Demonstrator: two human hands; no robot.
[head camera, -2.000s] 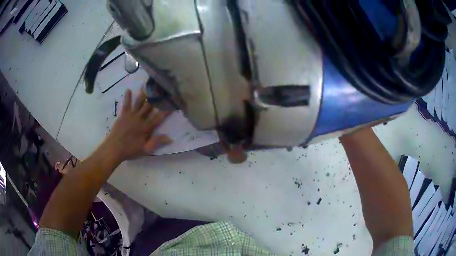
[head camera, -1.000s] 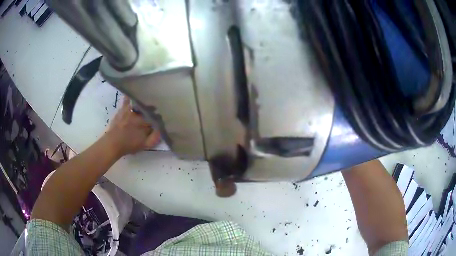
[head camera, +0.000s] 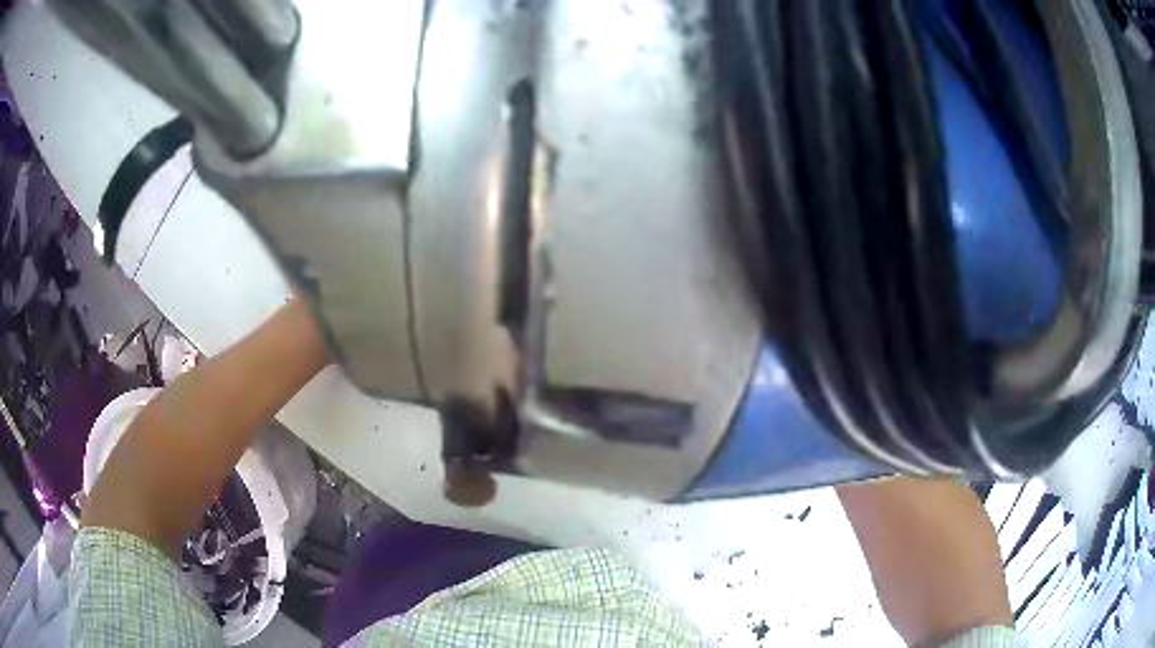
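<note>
The straight knife cloth cutting machine (head camera: 608, 253) fills most of the view, with its silver body at the centre and its blue part at the right. A thick black power cable (head camera: 836, 241) is coiled on it. My left forearm reaches up from the lower left and my left hand is hidden behind the machine body. My right forearm goes up under the blue part and my right hand is hidden behind it. The blade, the base plate and the fabric are not visible.
The white table (head camera: 443, 475) shows below the machine, with small dark scraps at the lower right. Cut pieces (head camera: 1051, 557) topped with white lie at the right. A scrap bucket (head camera: 272, 557) stands at the lower left. Scraps lie on the floor at the left.
The machine has shifted left and down in view and looks larger. My left hand, open over the paper earlier, has gone out of sight behind the machine.
</note>
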